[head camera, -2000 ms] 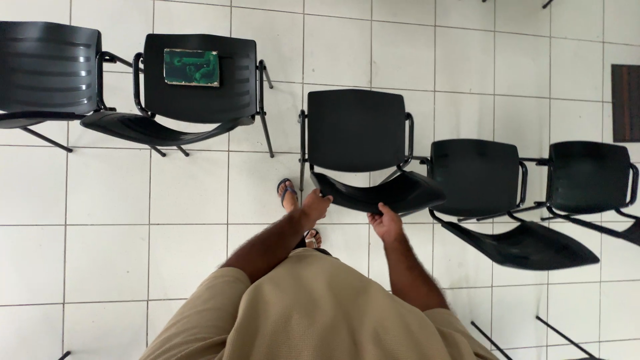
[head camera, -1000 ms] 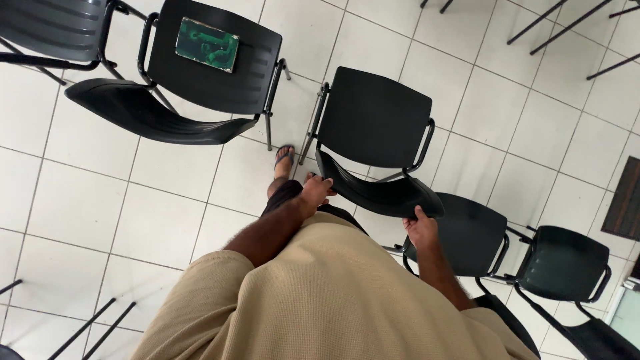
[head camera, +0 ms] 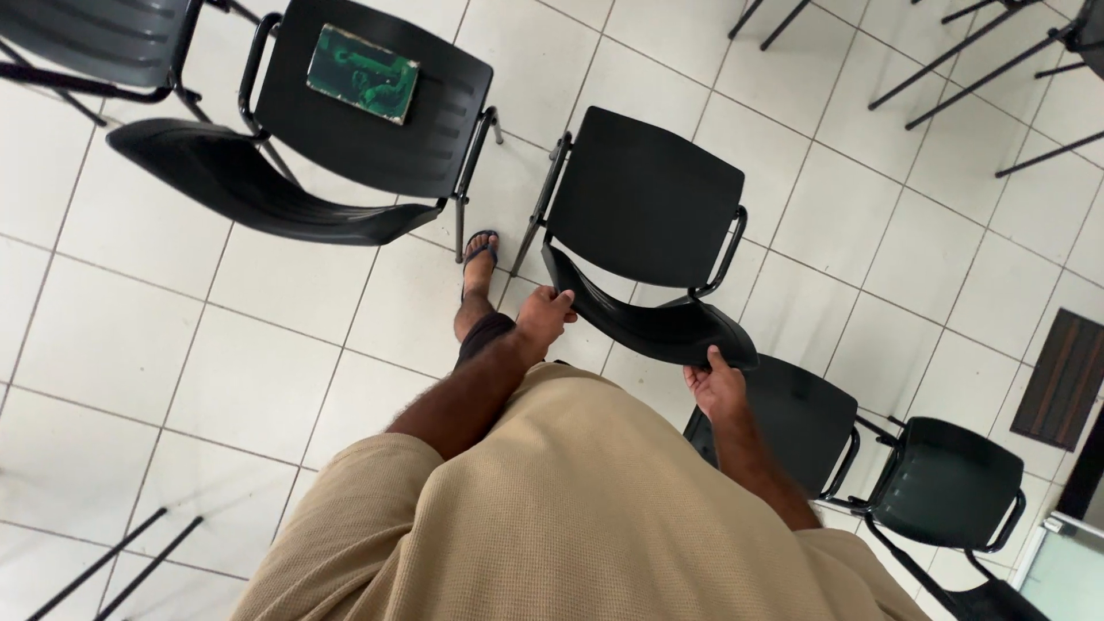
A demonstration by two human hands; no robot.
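Observation:
A black plastic chair (head camera: 647,198) with a metal frame stands in front of me, its curved backrest (head camera: 647,319) toward my body. My left hand (head camera: 545,317) grips the left end of that backrest. At its right end, my right hand (head camera: 716,384) holds the edge, thumb on top and fingers partly hidden. To the left is another black chair (head camera: 431,129), with a green and black book or flat box (head camera: 364,74) with worn edges lying on its seat.
Black chairs (head camera: 798,423) (head camera: 949,483) stand in a row at lower right, close to the held chair. A further chair (head camera: 103,39) is at upper left. Chair legs (head camera: 957,69) show at upper right and lower left. A dark striped mat (head camera: 1061,379) lies at the right on the tiled floor.
The view has turned. The held chair has come away from line with the right-hand row and now stands angled to it. Both hands have stayed on its backrest.

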